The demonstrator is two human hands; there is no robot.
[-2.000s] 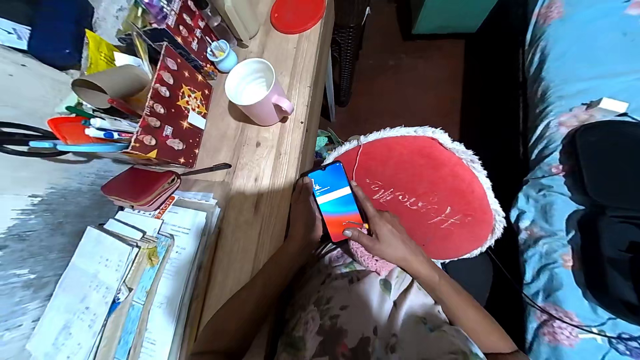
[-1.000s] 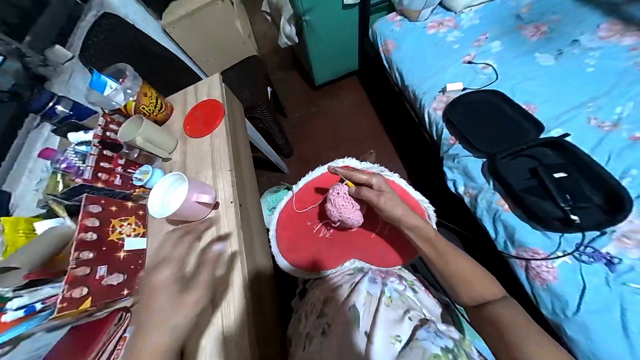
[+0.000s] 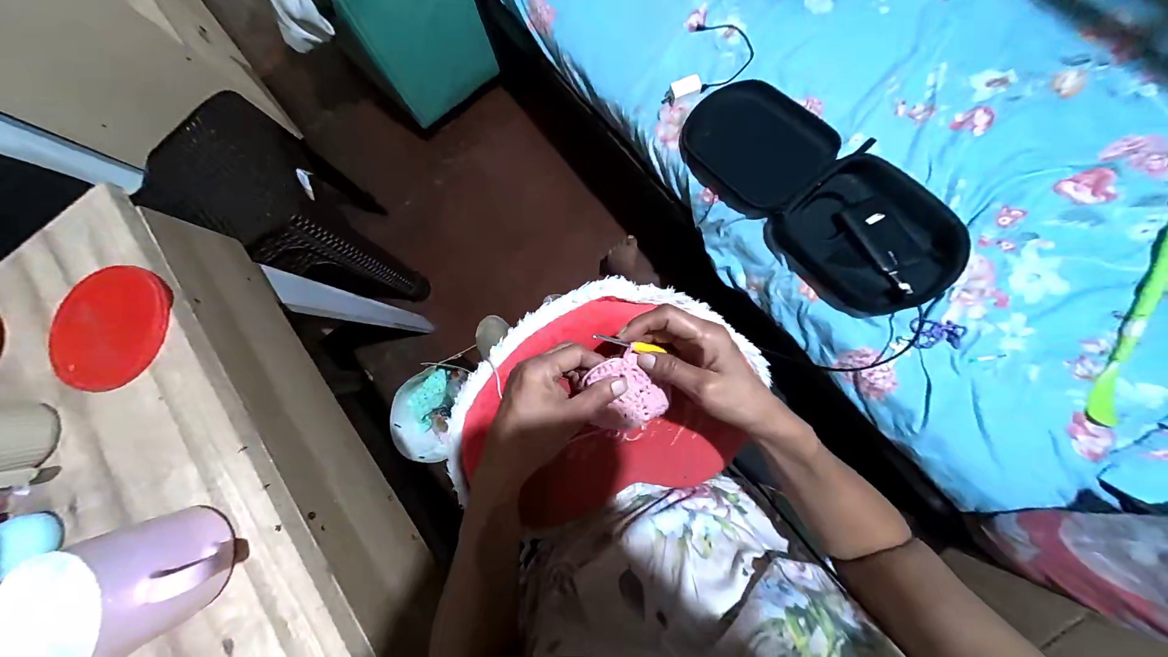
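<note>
Over my lap, my left hand (image 3: 557,392) grips a small pink crocheted piece (image 3: 630,392), its thumb pressed on the front. My right hand (image 3: 698,365) holds a crochet hook (image 3: 646,347) with a yellow handle, its metal shaft pointing left at the top edge of the pink piece. The right thumb rests against that edge too. Beneath both hands lies a red heart-shaped cushion (image 3: 584,484) with white fluffy trim. A thin strand of yarn runs to the left of my left hand, near a clear container (image 3: 420,411) with green yarn in it.
At left stands a wooden table (image 3: 228,438) with a red lid (image 3: 109,328) and a pink mug (image 3: 155,575). Beyond it is a dark woven stool (image 3: 228,182). An open black case (image 3: 867,228) and a charger (image 3: 684,87) lie on the blue floral bed (image 3: 1013,383) at right.
My left hand has come from over the table to the pink piece and now holds it. The right hand remains at the cushion, with the hook. The phone held two seconds ago is out of sight.
</note>
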